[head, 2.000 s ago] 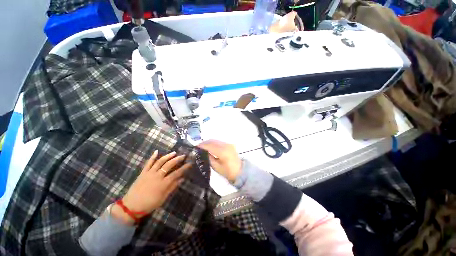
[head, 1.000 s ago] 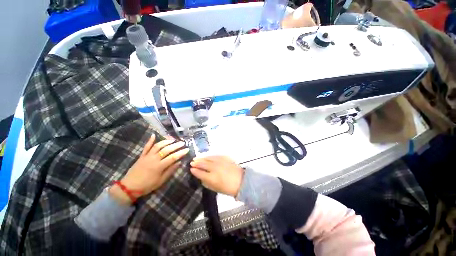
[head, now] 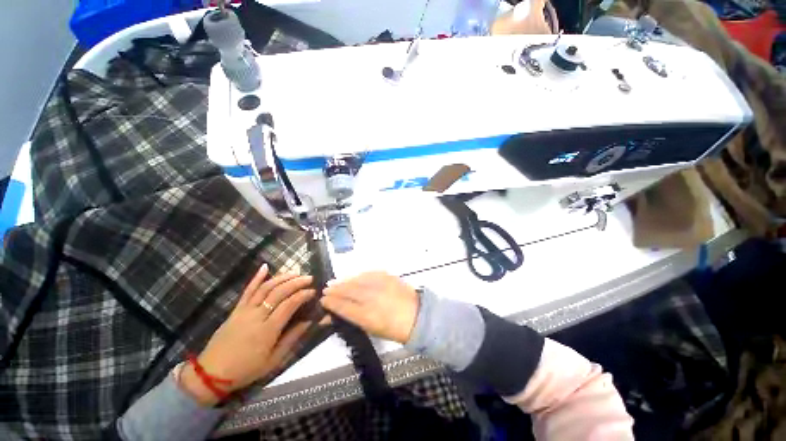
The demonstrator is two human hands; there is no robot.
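Observation:
The black, grey and white plaid garment panel [head: 164, 250] lies on the table left of and under the needle area of the white sewing machine [head: 388, 112]. My left hand [head: 263, 332] rests flat on the panel near its right edge, fingers apart, just in front of the presser foot [head: 321, 226]. My right hand [head: 371, 306] pinches the black strip [head: 366, 362] at the panel's edge, fingertips close to my left fingers. The strip runs down over the table's front edge and looks frayed on one side. The fingertips partly hide where strip and panel meet.
Black shears [head: 491, 250] lie under the machine arm. A brown piece of cloth [head: 672, 215] and a tan heap [head: 754, 129] are at the right. The ruler-marked table edge [head: 569, 306] runs along the front. A blue box [head: 129, 17] is at the back left.
Both hands have moved slightly toward me, away from the needle. The panel has shifted left and toward me, and more of the frayed black strip shows below my right hand.

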